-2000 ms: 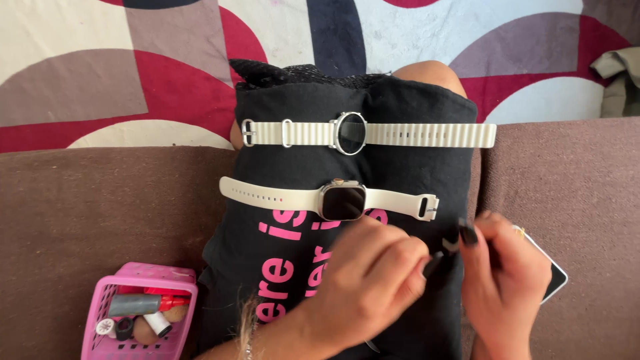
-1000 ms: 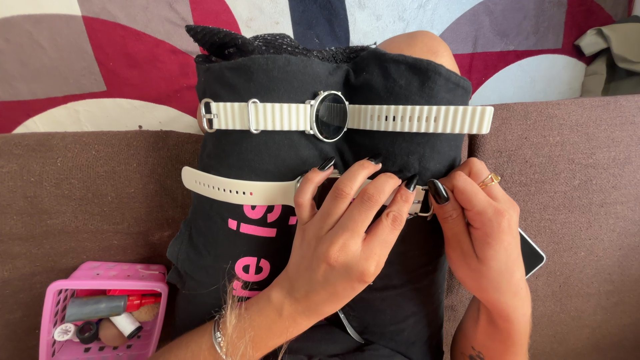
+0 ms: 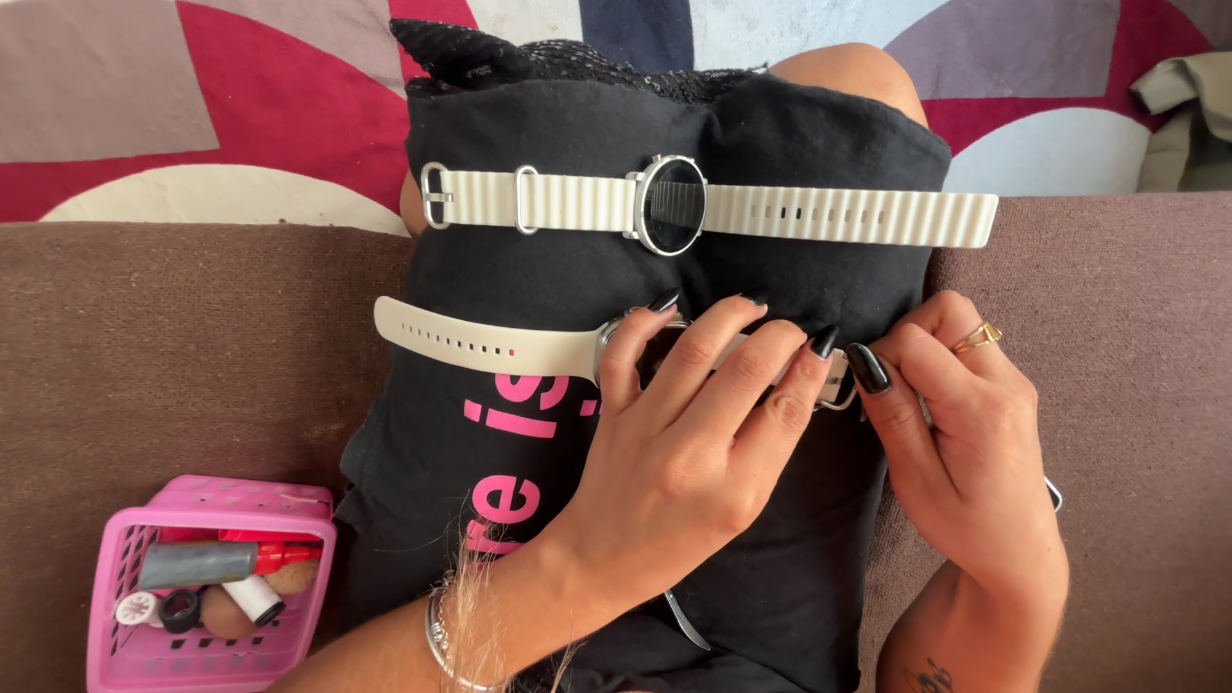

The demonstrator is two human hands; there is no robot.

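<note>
A square-cased smartwatch with a smooth cream strap (image 3: 462, 337) lies across a black cushion with pink lettering (image 3: 770, 577). My left hand (image 3: 693, 443) spreads over its case and the strap's buckle side, fingertips resting on them. At the buckle end, my right hand (image 3: 953, 404) has thumb and forefinger pinched together beside the metal buckle (image 3: 842, 383); whether they grip it is hard to see. Above both hands, a round smartwatch (image 3: 674, 205) with a ridged cream strap (image 3: 847, 217) lies flat and unfastened, its metal buckle at the left.
A pink plastic basket (image 3: 322, 577) at the lower left holds a grey-and-red tube and several small items. Brown sofa upholstery (image 3: 1126, 385) flanks the cushion. A patterned cloth (image 3: 289, 87) lies beyond. The edge of a phone-like object (image 3: 1054, 494) shows behind my right wrist.
From the first frame, my left hand has moved up onto the square watch and my right hand to its buckle end. Since the second frame, both hands have stayed nearly in place.
</note>
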